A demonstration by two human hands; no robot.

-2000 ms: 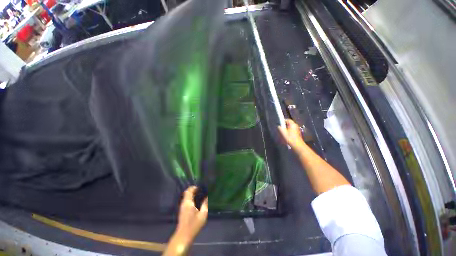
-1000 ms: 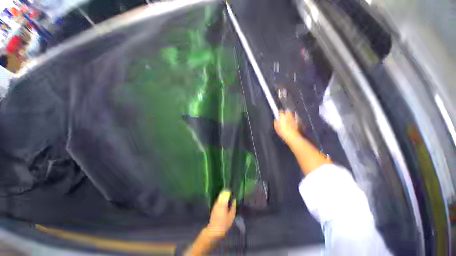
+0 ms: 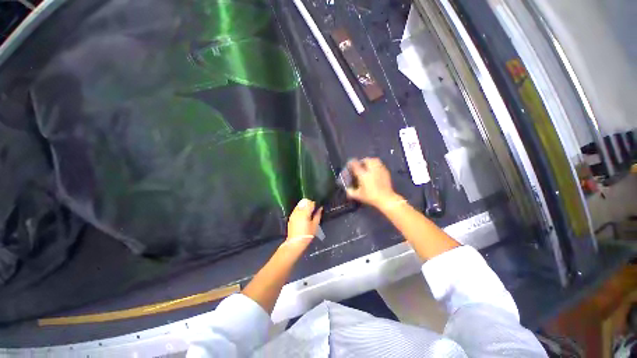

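Note:
Black fabric [image 3: 160,168], lit green in parts and wrinkled, covers the left and middle of the table. My left hand [image 3: 304,220] is shut on the fabric's near edge, by its near right corner. My right hand [image 3: 368,183] is just right of that corner, its fingers bent around a small greyish thing, possibly the square plate weight; blur and the fingers hide most of it. The metal straightedge [image 3: 332,59] lies right of the fabric, touched by no hand. A dark bar weight [image 3: 357,65] lies beside it.
A white remote control [image 3: 413,155] and a small black rounded thing [image 3: 434,200] lie at right. A yellow yardstick [image 3: 140,309] lies along the near left edge. The white table rail [image 3: 349,269] runs in front of me; machine beams [image 3: 499,126] stand right.
My right hand has let go of the straightedge and moved toward me, to the fabric corner. My left hand has brought the fabric edge down and right. The view has shifted toward the near rail.

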